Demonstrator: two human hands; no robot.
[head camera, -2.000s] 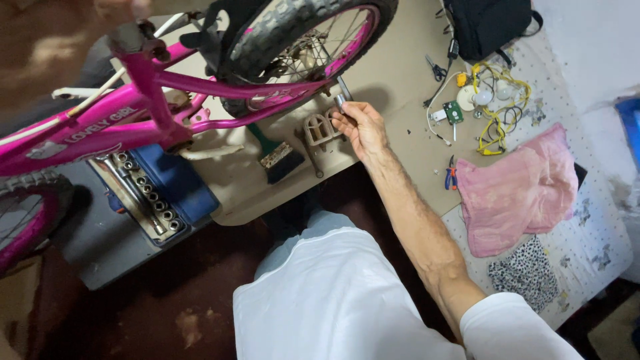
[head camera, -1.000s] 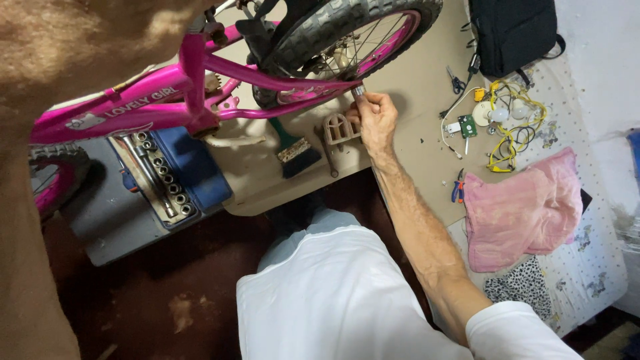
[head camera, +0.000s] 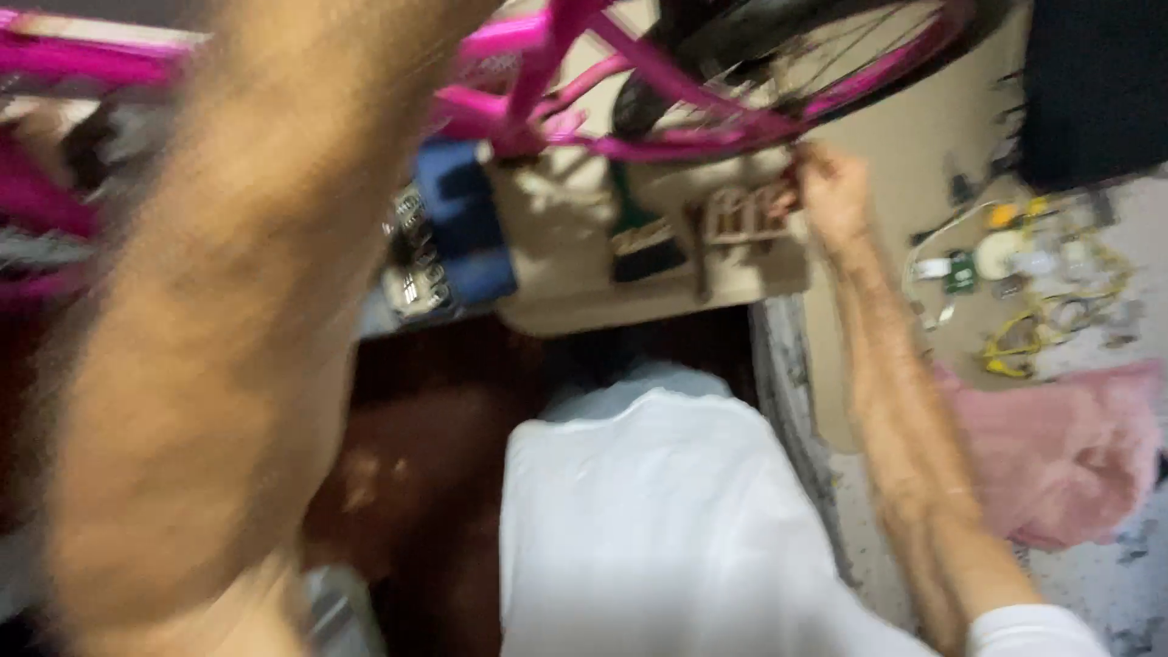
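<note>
A pink child's bicycle (head camera: 538, 73) spans the top of the head view, its wheel (head camera: 794, 27) at the upper right. My right hand (head camera: 832, 187) is at the axle end of this wheel, fingers curled; blur hides whether they hold anything. My left forearm crosses the left side, large and near, and the left hand lies beyond the top edge. Below the frame are a green-handled brush (head camera: 648, 246) and a beige pedal-like part (head camera: 744, 214), with a slim tool (head camera: 701, 251) beside it.
A blue case (head camera: 470, 228) with metal sockets (head camera: 415, 265) stands left of the brush. To the right are a black bag (head camera: 1095, 91), yellow wires (head camera: 1013, 342), a small green circuit board (head camera: 960, 272) and a pink cloth (head camera: 1058, 456).
The left forearm has come across the left side of the view and now covers part of the bicycle and the socket set. My right hand remains by the wheel axle. The view has shifted and blurred.
</note>
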